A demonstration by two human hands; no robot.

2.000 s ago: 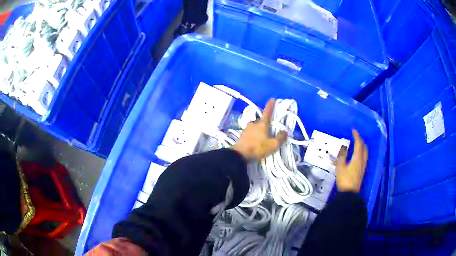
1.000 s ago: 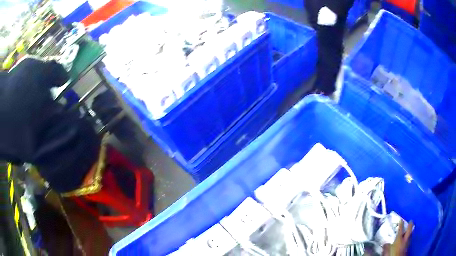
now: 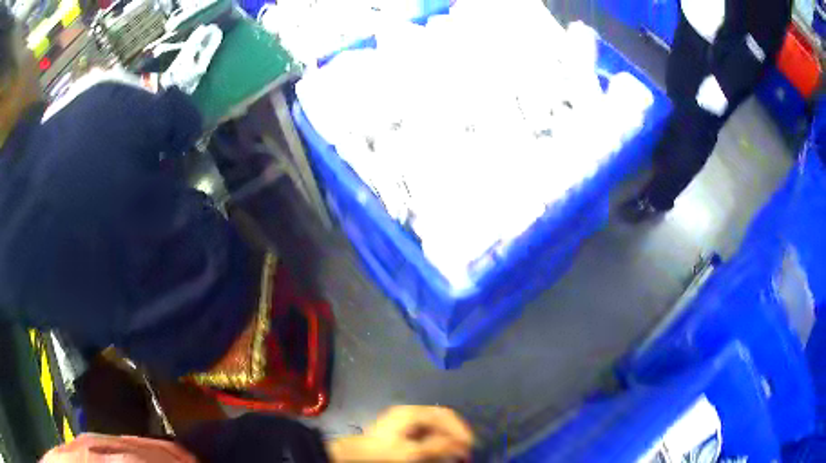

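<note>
My left hand (image 3: pixel 408 436) is at the bottom edge, blurred, over the grey floor; its fingers look curled, and I see nothing clearly in it. My right hand is not in view. The near blue crate (image 3: pixel 625 420) is cut off at the bottom right. A small part of its white power strips and cords (image 3: pixel 693 439) shows inside. A full blue crate (image 3: pixel 534 258) stands ahead, heaped with overexposed white power strips (image 3: pixel 489 136). My left hand is outside both crates.
A seated person in dark clothing (image 3: pixel 118 226) is at left on a red stool (image 3: pixel 312 362), beside a green-topped bench (image 3: pixel 244 72). A person's dark-clad legs (image 3: pixel 697 127) stand at the upper right. More blue crates (image 3: pixel 779 271) are at right.
The view has swung left. The near crate has shifted to the bottom right, and the full crate is more central. My left hand is now outside the near crate; my right hand has left view.
</note>
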